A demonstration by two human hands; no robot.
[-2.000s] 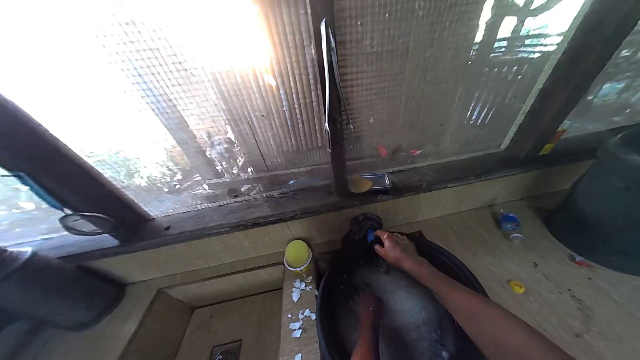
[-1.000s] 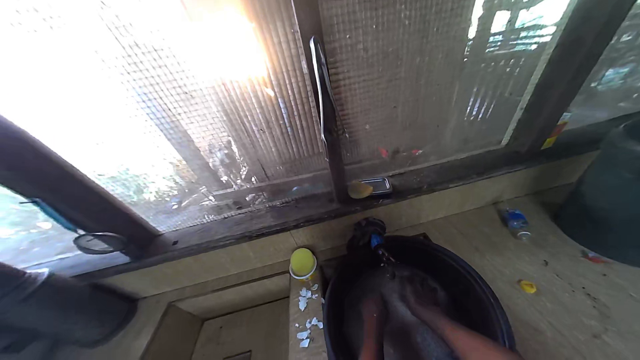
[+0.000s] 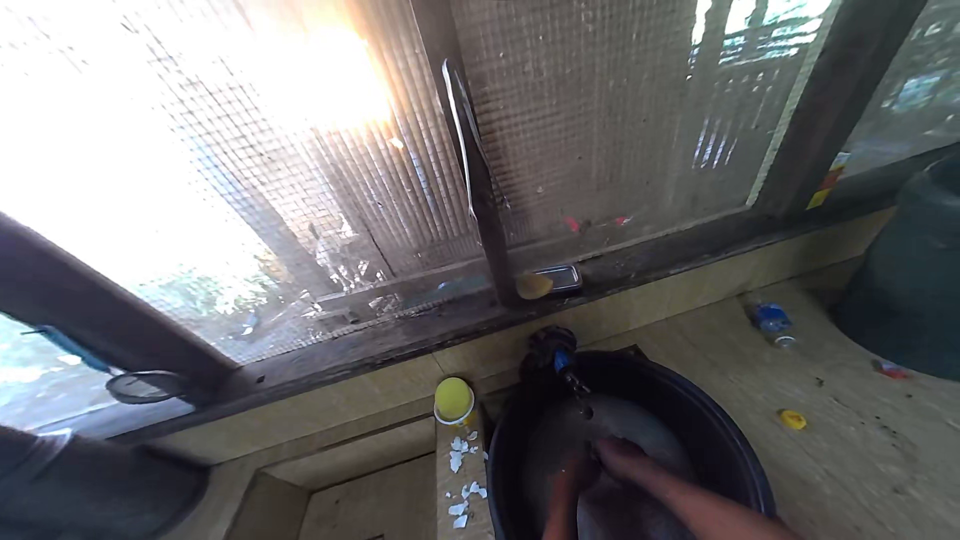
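Both hands are low inside a large black plastic tub [image 3: 731, 431] that holds cloudy water [image 3: 637, 431]. My left hand [image 3: 577, 472] and my right hand [image 3: 619, 456] are close together, below a tap [image 3: 561, 360] with a blue part. Water runs from the spout between the tub's back wall and my hands. The fingers are dark and blurred, so whether they hold anything does not show.
Left of the tub, a yellow-topped container [image 3: 454, 400] stands by white broken pieces [image 3: 457, 457] on a ledge. A plastic bottle [image 3: 774, 322], a yellow cap [image 3: 792, 419] and a big dark bin [image 3: 900, 277] are at the right. A metal tray [image 3: 562, 277] rests on the sill.
My right hand was at the tap two seconds ago and is now down in the tub beside my left hand. Since one second ago the hands have come closer together.
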